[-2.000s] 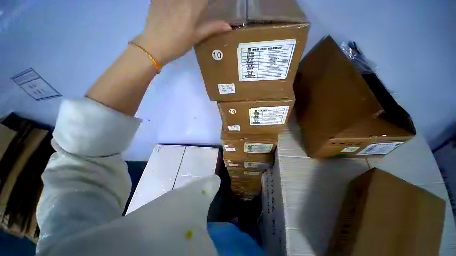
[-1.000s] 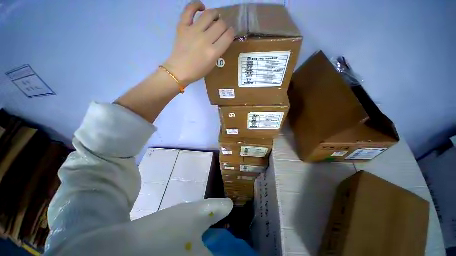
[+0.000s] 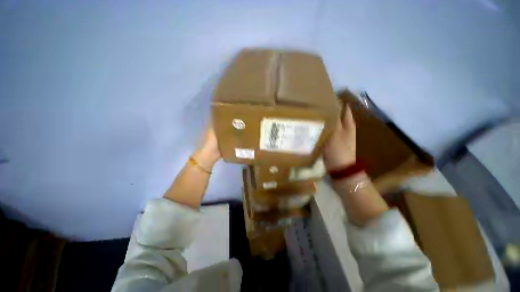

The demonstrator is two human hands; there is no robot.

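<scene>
A closed brown carton (image 3: 273, 108) with a taped top seam and white labels is at the centre, on or just above a stack of similar brown cartons (image 3: 268, 185). My left hand (image 3: 209, 145) is against its left side, fingers partly hidden behind it. My right hand (image 3: 342, 140) is against its right side. The picture is blurred, and I cannot tell whether the carton touches the one below.
An open brown carton (image 3: 379, 142) and another brown carton (image 3: 450, 236) rest on large white cartons (image 3: 336, 228) at the right. A closed white carton (image 3: 210, 236) is lower left. A pale wall (image 3: 114, 85) stands behind.
My left hand has moved from the top carton's upper left edge down to its left side. My right hand has come into view on its right side. The view has shifted.
</scene>
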